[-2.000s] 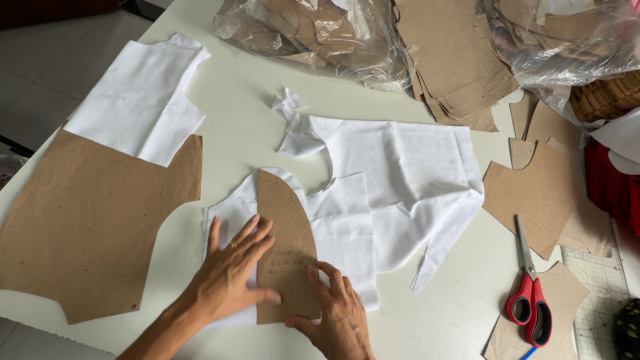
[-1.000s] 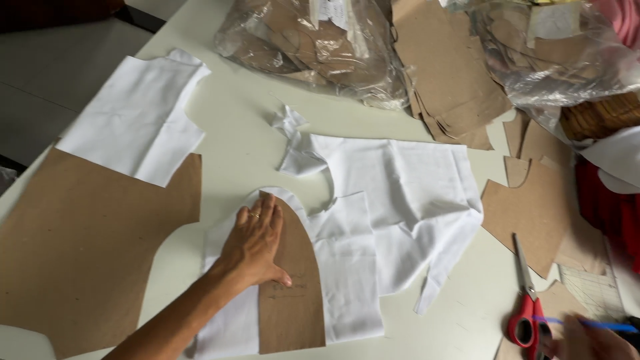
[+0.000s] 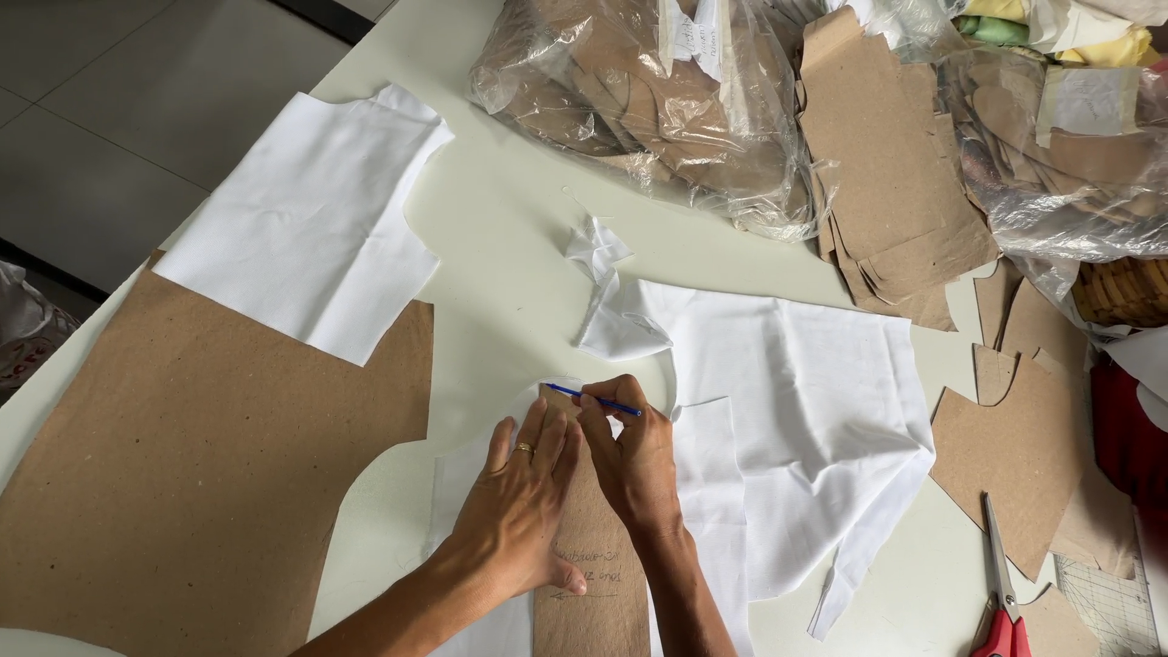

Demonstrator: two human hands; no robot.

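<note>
A brown paper pattern piece point(image 3: 593, 511) bearing handwriting lies on white fabric point(image 3: 465, 493) at the lower middle. My left hand point(image 3: 525, 497) presses flat on the pattern's upper left part, fingers spread, a ring on one finger. My right hand point(image 3: 634, 447) grips a thin blue pen point(image 3: 607, 401), its tip at the pattern's top edge where it meets the fabric. More white fabric point(image 3: 794, 392) lies creased to the right. At the left, a folded white fabric piece point(image 3: 301, 219) overlaps a large brown paper pattern point(image 3: 201, 465).
Clear plastic bags of paper patterns point(image 3: 639, 109) point(image 3: 1068, 173) stand at the back, with stacked brown paper point(image 3: 885, 173) between them. Red-handled scissors point(image 3: 1004, 584) lie at the lower right, near more paper patterns point(image 3: 1004, 456) and a gridded ruler point(image 3: 1109, 602). A small fabric scrap point(image 3: 598, 251) lies mid-table.
My right hand has come back from the lower right, by the scissors, to the top of the narrow pattern with the blue pen. My left hand remains on the pattern.
</note>
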